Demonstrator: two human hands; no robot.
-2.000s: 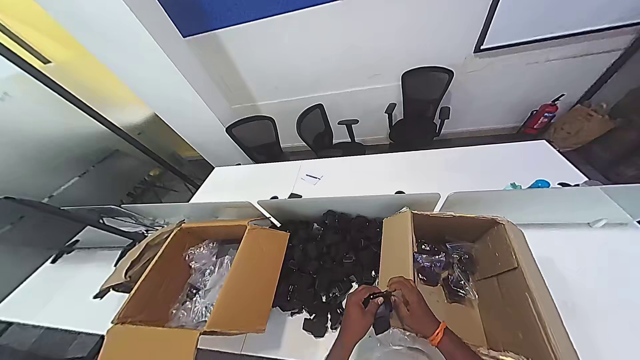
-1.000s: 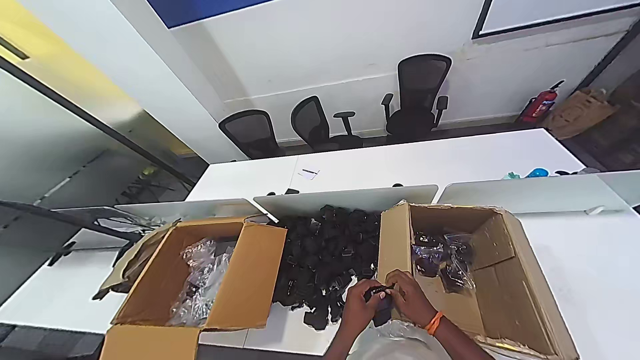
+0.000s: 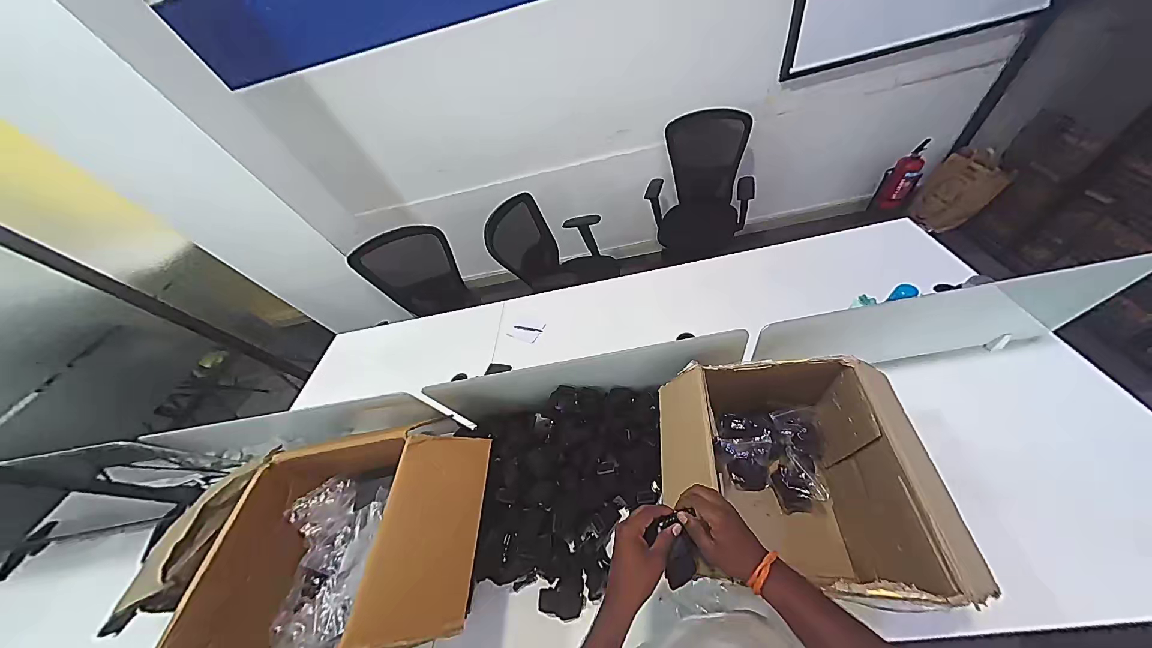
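Note:
My left hand (image 3: 641,551) and my right hand (image 3: 720,531) meet over the near left corner of the right cardboard box (image 3: 918,486). Between them they pinch a small black item (image 3: 664,524), too small to name, with a dark piece (image 3: 681,560) hanging below the fingers. An orange band is round my right wrist. Clear plastic bags (image 3: 765,450) with dark items lie inside the right box. To the left of my hands is a large pile of black items (image 3: 567,486) on the white table. Clear plastic (image 3: 706,596) shows just below my hands.
An open cardboard box (image 3: 432,540) holding crumpled clear plastic bags (image 3: 328,558) stands left of the pile. Low frosted partitions (image 3: 594,373) run behind the boxes. Beyond them are another white table (image 3: 621,306), several black mesh chairs (image 3: 706,180) and a red fire extinguisher (image 3: 900,180).

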